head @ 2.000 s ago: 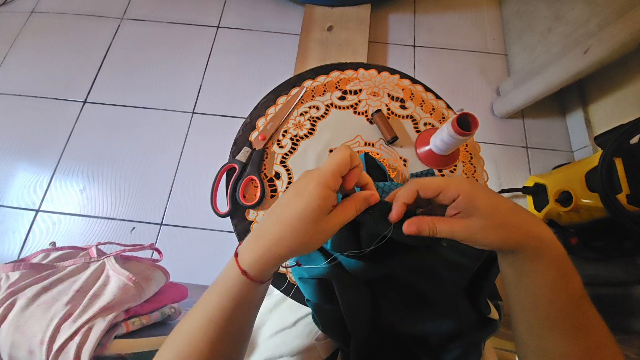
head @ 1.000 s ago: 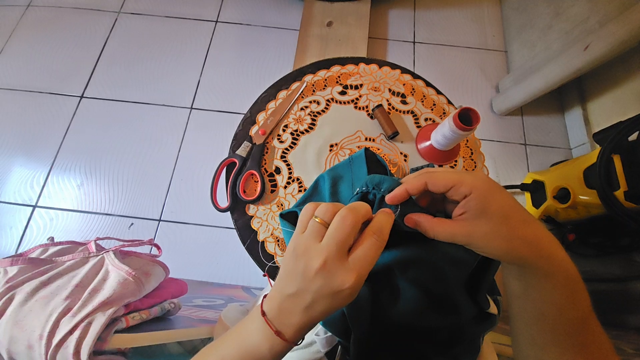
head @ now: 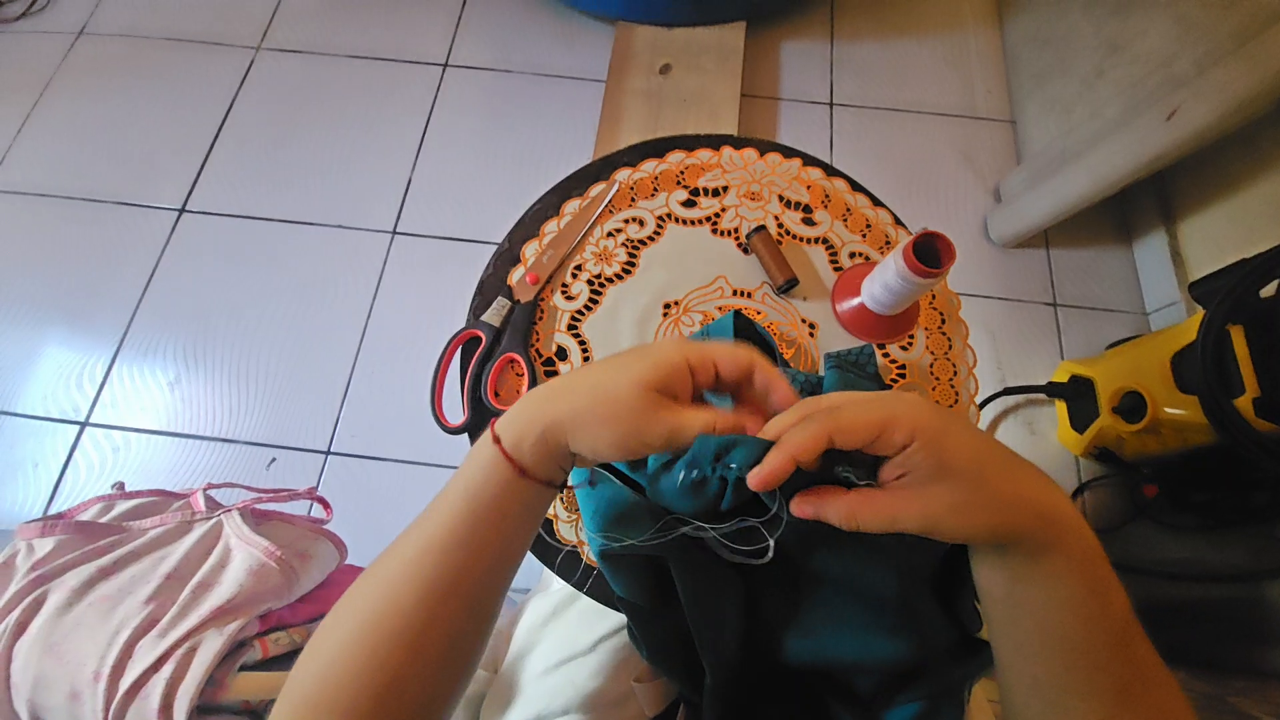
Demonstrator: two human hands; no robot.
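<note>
Dark teal fabric (head: 790,600) lies bunched over the near part of a round table and hangs toward me. My right hand (head: 880,460) pinches a gathered fold of it between thumb and fingers. My left hand (head: 680,395), blurred, is bent over the same fold with its fingertips close to the right hand's; whether it holds a needle or cloth cannot be told. Loose pale thread (head: 745,540) loops across the cloth below the hands. Scissors with red and black handles (head: 508,340) lie at the table's left edge. A brown thread spool (head: 772,260) and a white thread cone (head: 895,285) are beyond the hands.
An orange and white cutwork-patterned cover (head: 690,255) lies on the round table. Folded pink clothes (head: 150,590) are at the lower left. A wooden board (head: 670,85) extends beyond the table over floor tiles. A yellow machine with a black cord (head: 1150,385) stands at the right.
My left hand has risen from lower on the cloth to above the fold and turned over. The right hand remains at the fabric. The thread loops show more plainly than a second ago.
</note>
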